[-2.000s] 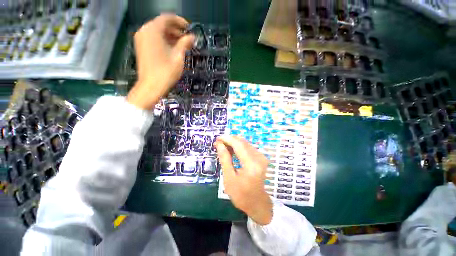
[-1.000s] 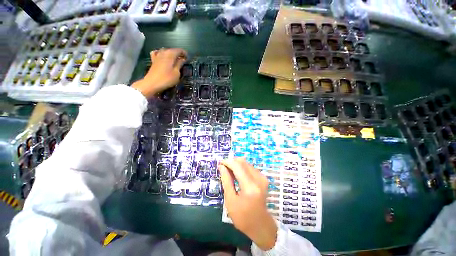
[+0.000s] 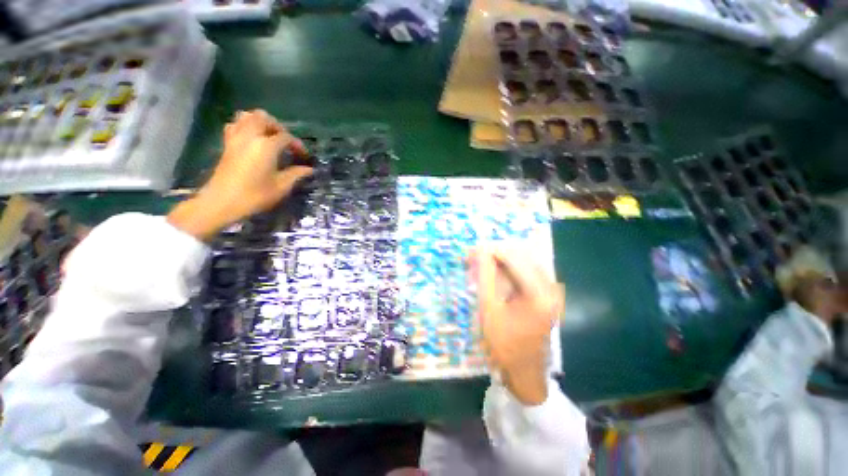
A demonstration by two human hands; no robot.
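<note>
My left hand point(image 3: 256, 172) is over the upper left part of the clear blister tray point(image 3: 311, 270), fingers bent down at a pocket; whether it grips a black frame there cannot be told. The tray's pockets hold black rounded-square frames, blurred by glare. My right hand point(image 3: 521, 307) is over the white sticker sheet point(image 3: 446, 364), right of the tray, with thumb and index finger close together. Whether something tiny is between them cannot be told. Bright blue film bits point(image 3: 430, 244) cover much of the sheet. The image is blurred.
A white foam tray point(image 3: 158, 139) is at the upper left. Another clear tray point(image 3: 576, 93) lies on cardboard point(image 3: 465, 84) beyond the sheet. A yellow strip point(image 3: 628, 206) is near it. A further blister tray point(image 3: 744, 200) and another person's hand point(image 3: 807, 277) are at the right.
My right hand has moved from the tray's right edge onto the sticker sheet. My left hand, raised with a black frame two seconds ago, is down at the tray. The view has shifted.
</note>
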